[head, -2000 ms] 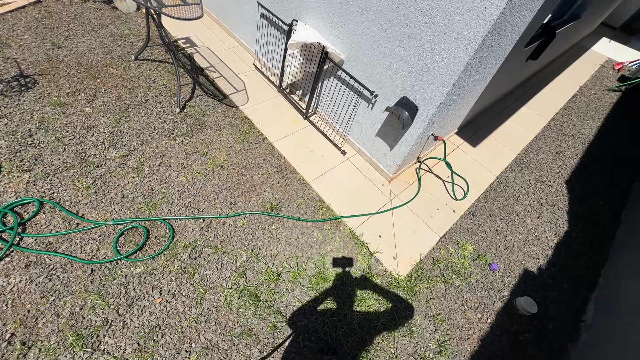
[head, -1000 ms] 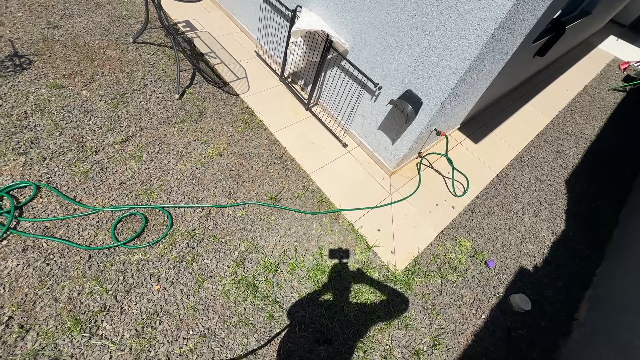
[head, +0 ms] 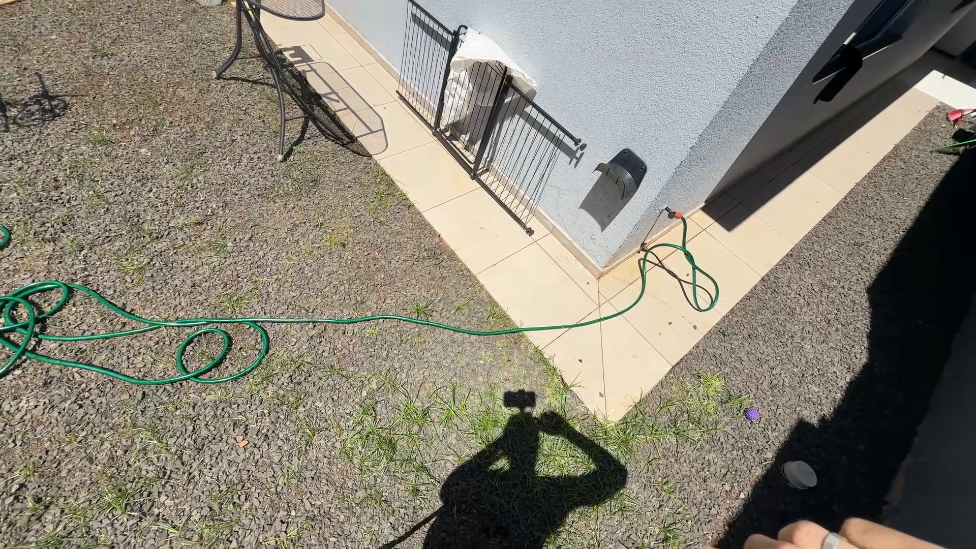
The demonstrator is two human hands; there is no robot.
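At the bottom right edge, only the bent fingers of my right hand (head: 827, 536) show, one wearing a ring; whether they hold anything is hidden. My left hand is out of view. A green garden hose (head: 423, 323) runs across the gravel and tiles, with loose loops (head: 221, 357) on the left. Its other end joins a wall tap (head: 672, 214) by a red and black fitting near the house corner. Above the tiles, a dark hose holder (head: 627, 169) is fixed to the wall with no hose on it.
Black metal gates (head: 488, 122) lean on the wall, a white cloth (head: 480, 57) over them. A metal table (head: 278, 76) stands at upper left. A purple ball (head: 752, 413) and a round grey cap (head: 799, 474) lie on the gravel at right. A tiled walkway (head: 526, 282) edges the house.
Fingers of my right hand have come into view at the bottom right edge. The hose lies as before.
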